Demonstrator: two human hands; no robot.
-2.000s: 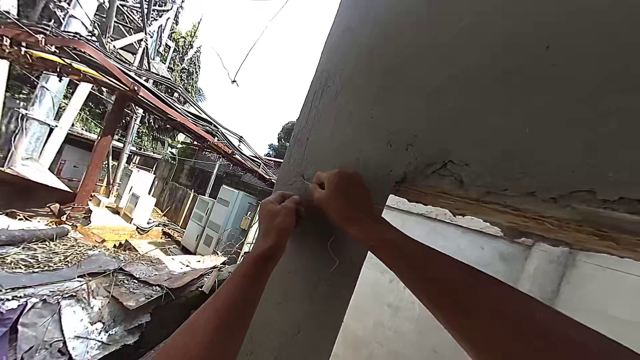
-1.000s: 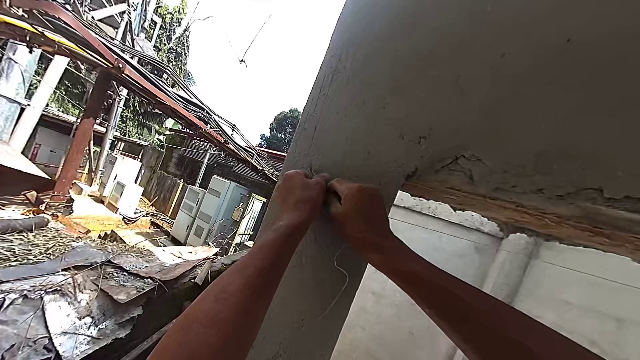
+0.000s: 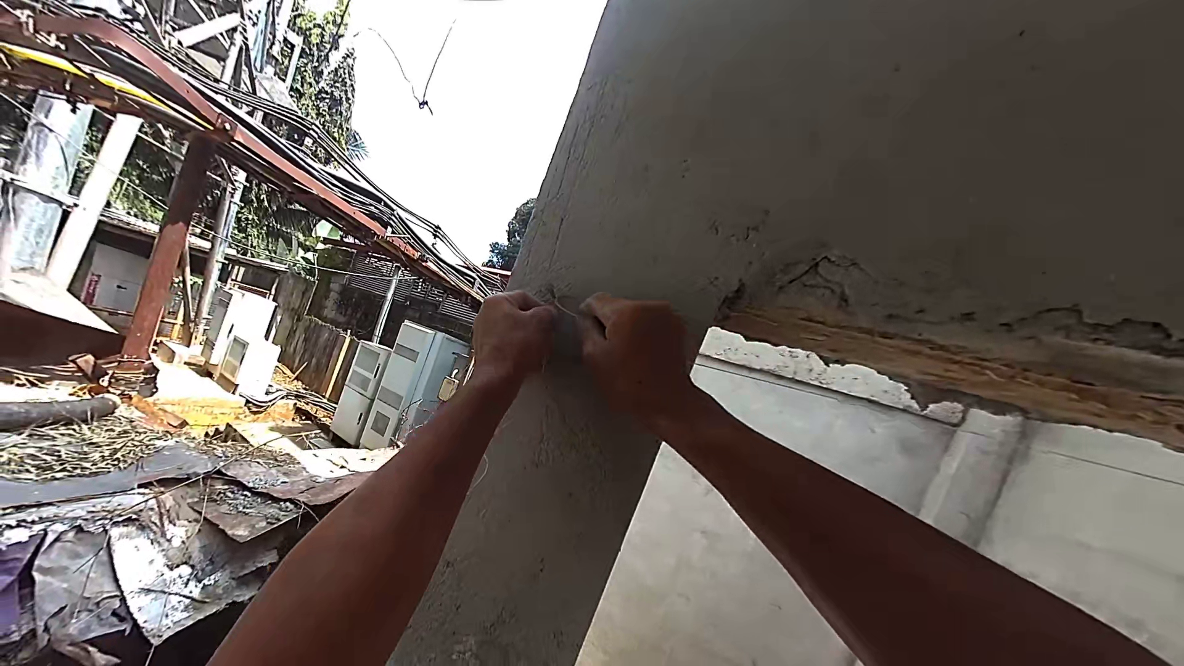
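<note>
My left hand [image 3: 513, 335] and my right hand [image 3: 638, 350] are close together against a grey plastered column [image 3: 555, 499]. Between their fingers runs a short stretch of thin, pale string [image 3: 562, 305], pinched at each side. A faint loop of it shows below, near my left forearm. The column joins a broad grey plastered surface [image 3: 879, 166] at the upper right, with cracked, rough plaster along its lower edge. Fingertips of both hands are partly hidden by the knuckles.
Wooden board [image 3: 971, 370] lies under the plaster edge, with a pale wall [image 3: 832, 518] behind. At the left are crumpled metal sheets [image 3: 166, 573], a rusty red post [image 3: 171, 245], bundled cables [image 3: 324, 148] and grey metal cabinets [image 3: 407, 379].
My hands, close together one second ago, are now slightly apart with string between them. The long string that hung below them earlier is now mostly out of sight.
</note>
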